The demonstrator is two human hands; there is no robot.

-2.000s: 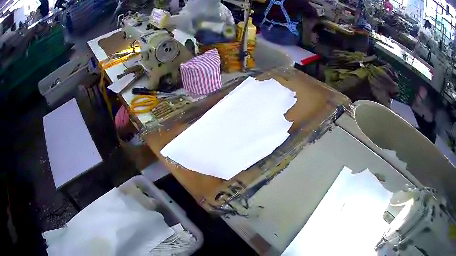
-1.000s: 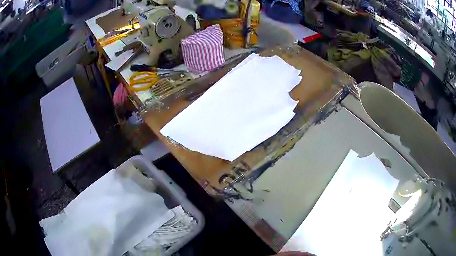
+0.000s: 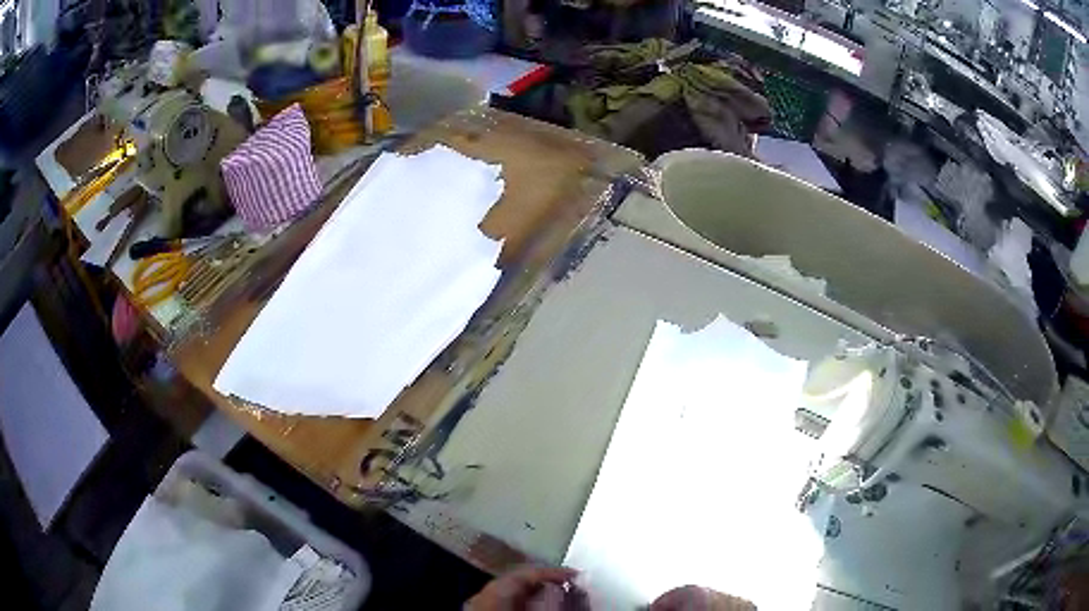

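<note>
A white garment panel (image 3: 681,454) glares on the pale machine table, its notched end near the left end of the off-white sewing machine (image 3: 955,466). My left hand (image 3: 528,590) is at the bottom edge of the view, with fingertips at the panel's lower left edge. My right hand (image 3: 702,599) is at the bottom edge, over the panel and mostly cut off. Whether either hand grips the cloth cannot be told. Another stack of white panels (image 3: 364,281) lies on the brown board to the left.
A plastic tub (image 3: 346,561) with white pieces is at lower left. A large beige curved bin (image 3: 836,239) stands behind the table. Yellow-handled scissors (image 3: 158,277), a striped pink cushion-like object (image 3: 272,173) and another sewing machine (image 3: 179,149) are at upper left.
The view has turned right, so the board and tub sit further left in it. Both hands now show at the bottom; a second ago only a sliver of one showed.
</note>
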